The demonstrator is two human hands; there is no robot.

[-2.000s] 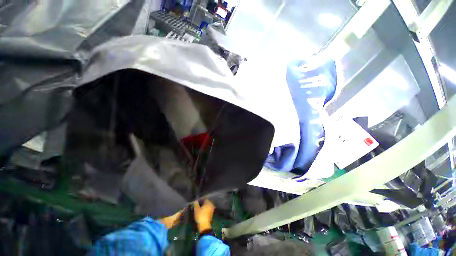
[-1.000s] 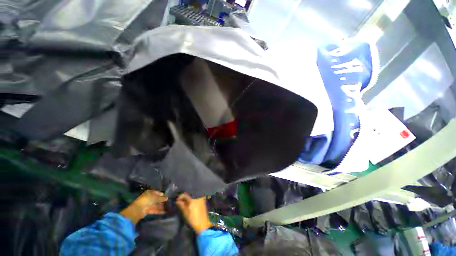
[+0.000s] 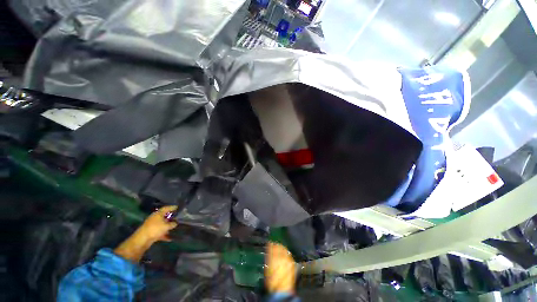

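My left hand (image 3: 152, 232) is at the lower left, beside small dark poly bags (image 3: 205, 207). A dark glossy bit shows between its fingertips; whether it is gripped is unclear. My right hand (image 3: 280, 268) is blurred at the bottom centre, over the green surface (image 3: 246, 266), its fingers indistinct. A large grey-black poly bag (image 3: 353, 141) lies above them with its mouth open towards me. A white-and-red item (image 3: 284, 133) shows inside it. A stiff grey flap (image 3: 265, 197) hangs from its lower edge.
A silvery large bag (image 3: 129, 53) lies at the upper left, with white papers (image 3: 66, 117) under it. A blue cloth or bag with white letters (image 3: 433, 103) and a white card (image 3: 476, 174) lie right of the open bag. A pale curved metal edge (image 3: 406, 248) crosses the lower right.
My hands were close together and are now apart, the left farther left and the right lower and farther right. The large open bag has shifted right in the view.
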